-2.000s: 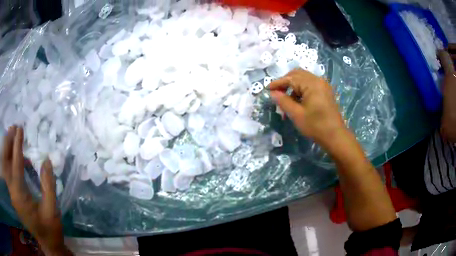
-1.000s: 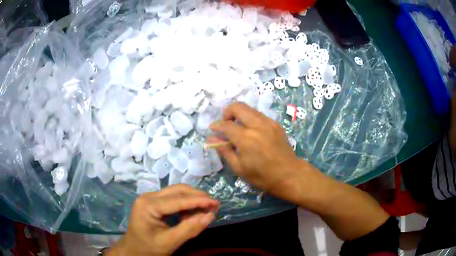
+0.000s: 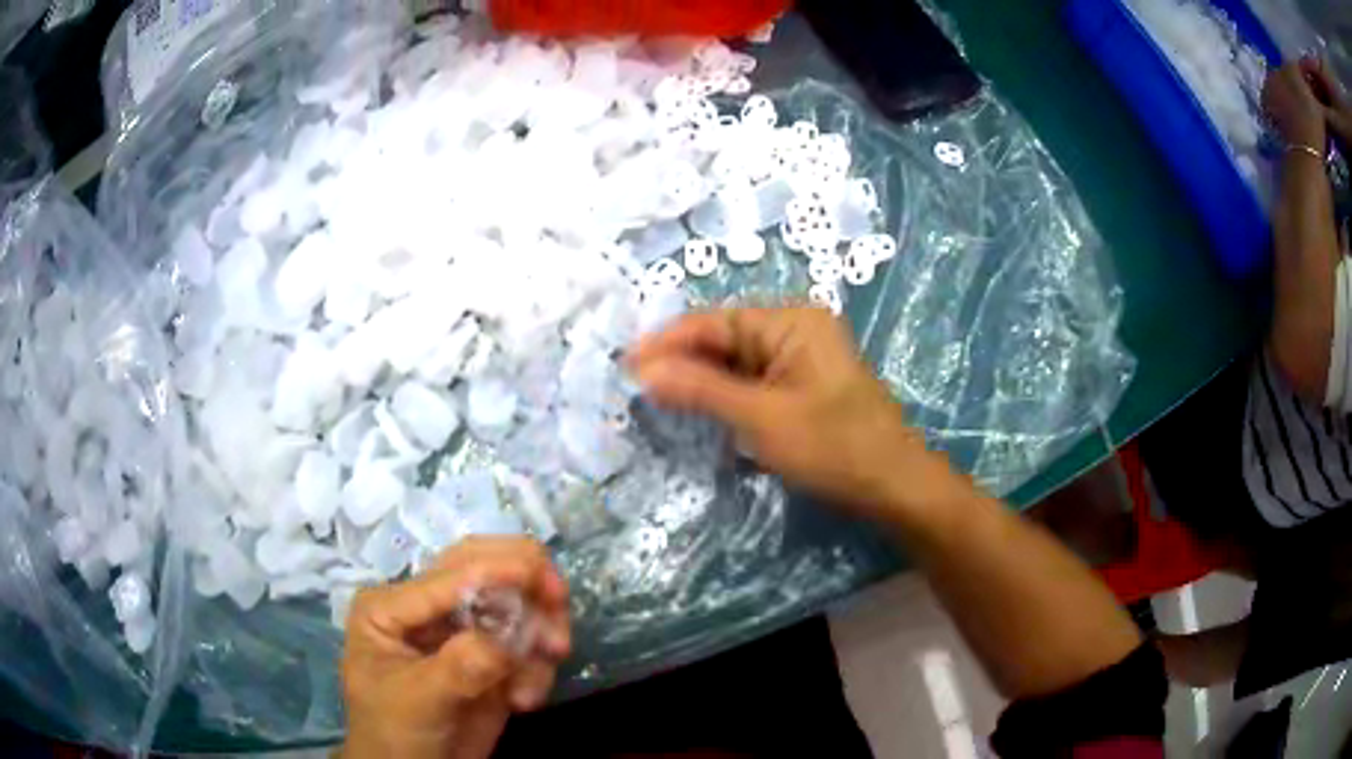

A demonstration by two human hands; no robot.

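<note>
My left hand [image 3: 452, 645], at the bottom, holds a small clear housing [image 3: 497, 611] in its curled fingertips. My right hand [image 3: 793, 400] is right of centre over the lower right edge of the pile, thumb and index close together; I cannot tell if anything is between them. A big pile of frosted covers [image 3: 423, 415] lies in front of me on crinkled clear plastic. White perforated inserts [image 3: 808, 156] lie in a loose cluster at the pile's upper right. Small clear shiny pieces [image 3: 641, 546] lie between my hands, hard to make out.
More frosted pieces show in a clear bag [image 3: 163, 445] at left. A red-orange tray or bag [image 3: 638, 15] is at the top edge, beside a black phone [image 3: 897, 60]. At right, another person's hands [image 3: 1305, 111] are at a blue tray [image 3: 1171, 134]. A red stool [image 3: 1164, 556] stands below.
The view has shifted, so the table things sit further left. My left hand now shows a clear piece in its fingers. The stick end seen at my right hand is no longer visible.
</note>
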